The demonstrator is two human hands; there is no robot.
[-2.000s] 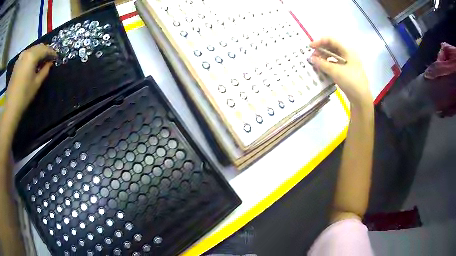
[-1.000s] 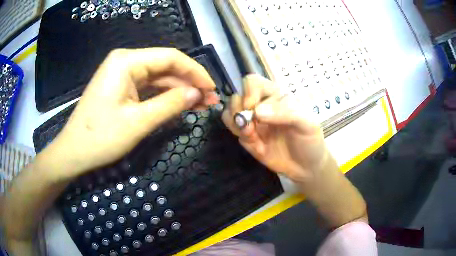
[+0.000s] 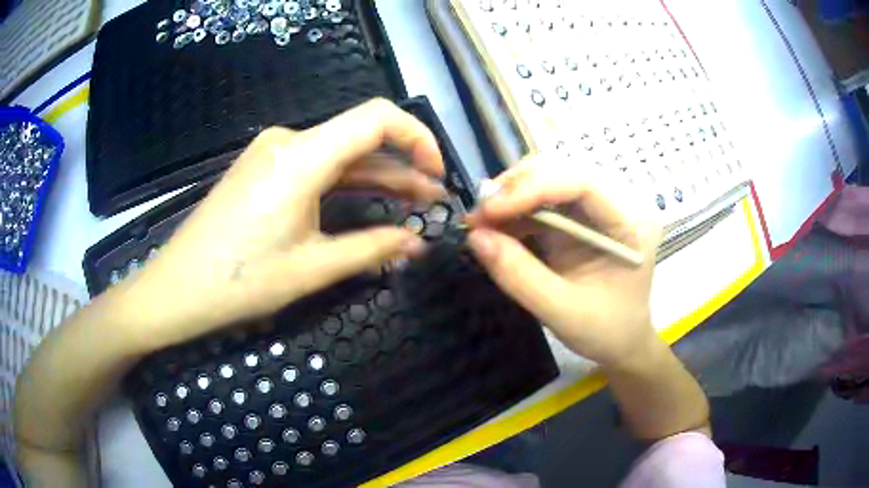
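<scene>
My left hand (image 3: 276,224) is over the near black pocket tray (image 3: 448,329), its thumb and fingers curled near a small round silver spot; whether it grips a piece is unclear. My right hand (image 3: 581,253) holds a thin tan stick (image 3: 589,236) slanting down to the right. Its thumb and index fingertips pinch close together, near the left fingertips; a tiny piece between them cannot be made out. Rows of silver pieces (image 3: 252,421) sit in the near tray's lower-left pockets. Both hands hide part of the tray.
A second black tray (image 3: 229,105) behind holds a loose silver heap (image 3: 252,17). A blue bin (image 3: 55,181) of silver pieces is at left, above a pale slotted tray (image 3: 43,315). Stacked white boards (image 3: 610,100) with ring parts stand at right. Pink clothing shows at far right.
Both hands came together over the near tray, my left from the loose heap and my right from the white boards. Since the last earlier frame, the right hand turned and the stick shows lengthwise.
</scene>
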